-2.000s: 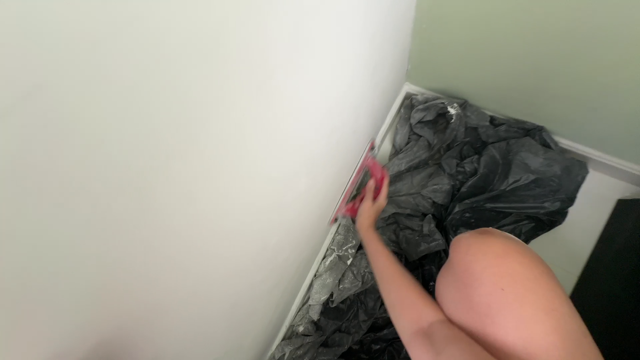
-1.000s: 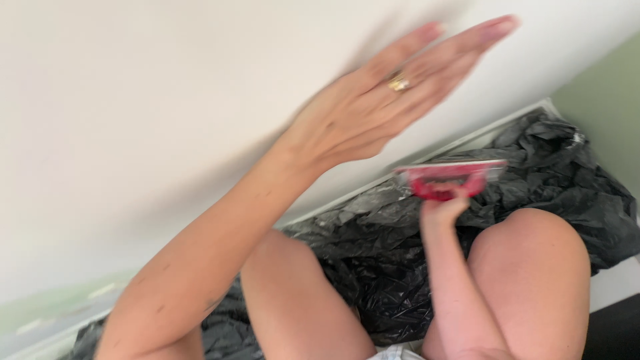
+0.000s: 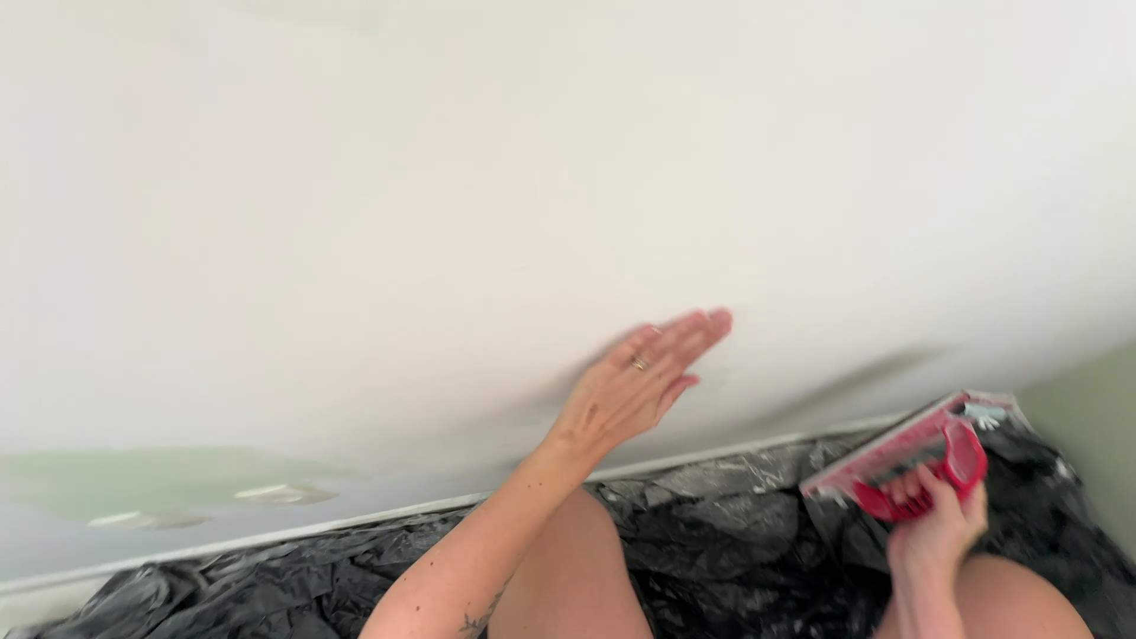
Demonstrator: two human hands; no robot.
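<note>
My left hand (image 3: 635, 382), with a ring on one finger, lies flat against the lower part of the white wall (image 3: 497, 195), its fingers pointing up and right. It holds nothing. At the lower right, my right hand (image 3: 936, 515) grips the red handle of a hand sander (image 3: 923, 461), which looks like a drywall hand sander with a long flat plate. The sander is tilted, held just above the black plastic sheeting near the wall's foot. A pale clamp shows at its far end.
Crumpled black plastic sheeting (image 3: 728, 541) with whitish dust covers the floor along a white baseboard (image 3: 390, 516). A green wall (image 3: 1087, 435) meets the white wall at the right. Two fittings (image 3: 286, 493) stand out from a green patch at lower left. My bare knees are below.
My left hand, out of view two seconds ago and raised one second ago, now lies on the wall. My right hand still holds the sander. The view has swung left.
</note>
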